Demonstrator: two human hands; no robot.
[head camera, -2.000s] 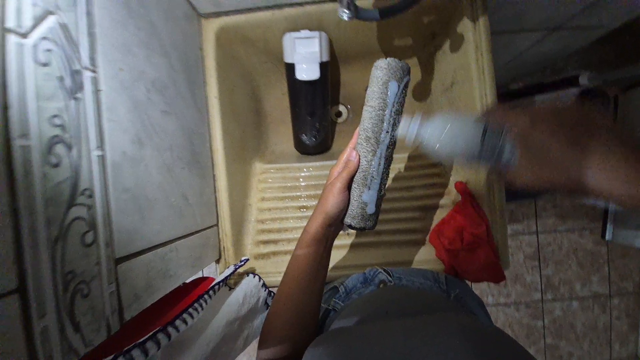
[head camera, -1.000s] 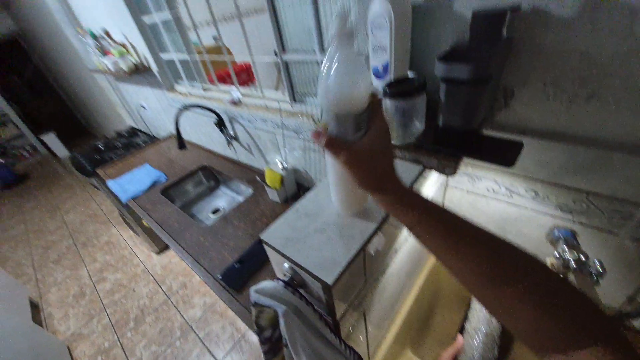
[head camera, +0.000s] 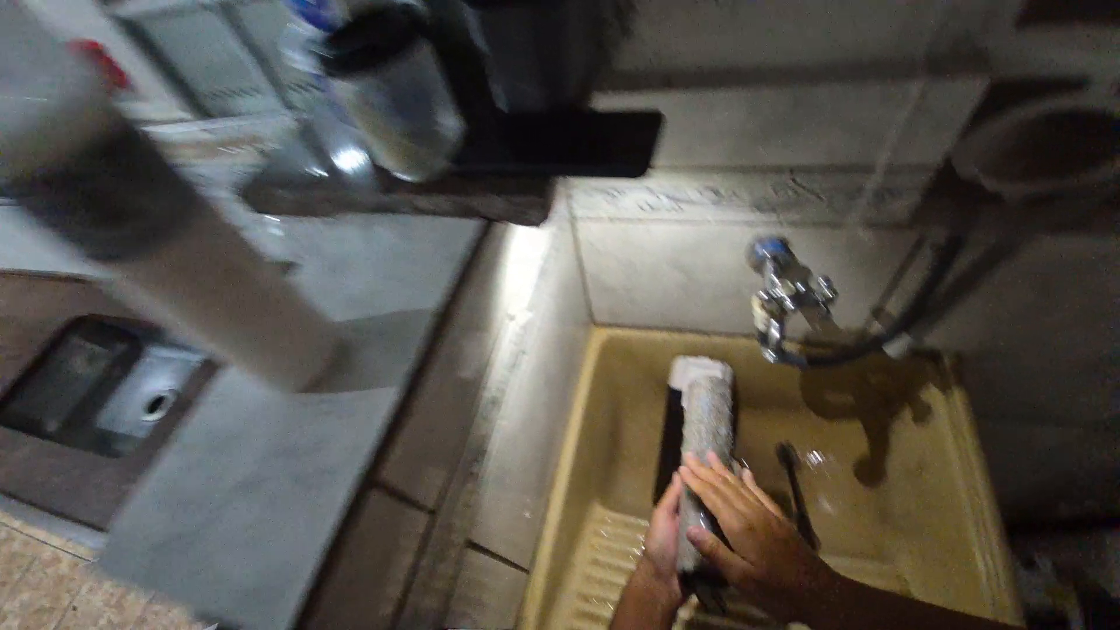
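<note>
A grey fuzzy roller (head camera: 709, 420) is held over the basin between both hands. My left hand (head camera: 663, 538) grips its lower part from the left side. Across the top of the roller lies my right hand (head camera: 752, 516), its fingers and thumb against the pile. Partly hidden behind the roller is a dark container with a white top (head camera: 687, 367), inside the yellowish laundry sink (head camera: 971, 455). A thin dark object (head camera: 796, 494) lies in the basin right of my right hand. At the left, a blurred plastic bottle (head camera: 223, 289) stands on the grey countertop (head camera: 262, 472).
A metal tap (head camera: 787, 302) with a dark hose (head camera: 919, 297) is on the wall over the sink. A jar with a black lid (head camera: 398, 105) stands on a shelf (head camera: 420, 197) at upper left. Beyond the countertop is a steel sink (head camera: 162, 385).
My right hand has let go of the bottle and moved onto the roller. The bottle, in that hand one second ago, now stands on the countertop. The view has swung back toward the laundry sink.
</note>
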